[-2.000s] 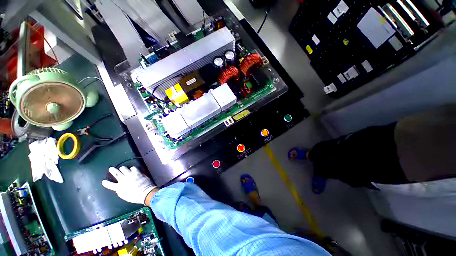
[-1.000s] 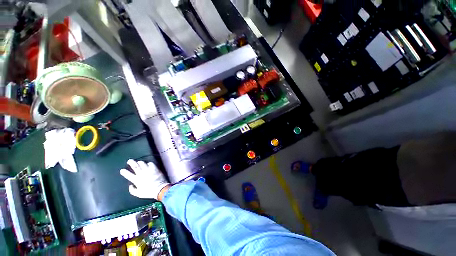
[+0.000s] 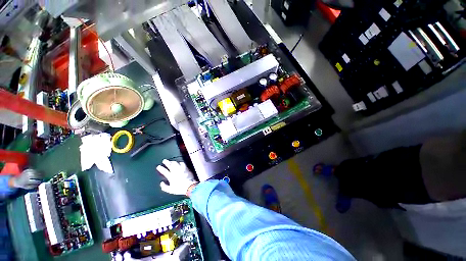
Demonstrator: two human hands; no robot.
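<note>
My left hand [image 3: 176, 177], in a white glove and blue sleeve, rests palm down with fingers spread on the green bench mat [image 3: 135, 188], just left of the test fixture [image 3: 204, 165]. Nothing shows in it; whether something lies under the palm is hidden. A green power supply board [image 3: 250, 102] with silver heat sinks and red-orange coils sits on the fixture. A second board [image 3: 153, 232] lies on the bench below my hand, cut off by the bottom edge. My right hand is not in view.
A green fan [image 3: 115, 102], yellow tape roll [image 3: 122, 141], dark-handled tool [image 3: 153, 144] and crumpled white gloves [image 3: 96, 152] lie left of the fixture. Another person's gloved hand [image 3: 28, 179] is beside a board [image 3: 64, 214] at far left. Another person's legs [image 3: 378, 173] show at right.
The view has shifted, so the fixture and bench appear further right. Another person's gloved hand has come in at the left edge. My left hand stays beside the fixture, fingers spread.
</note>
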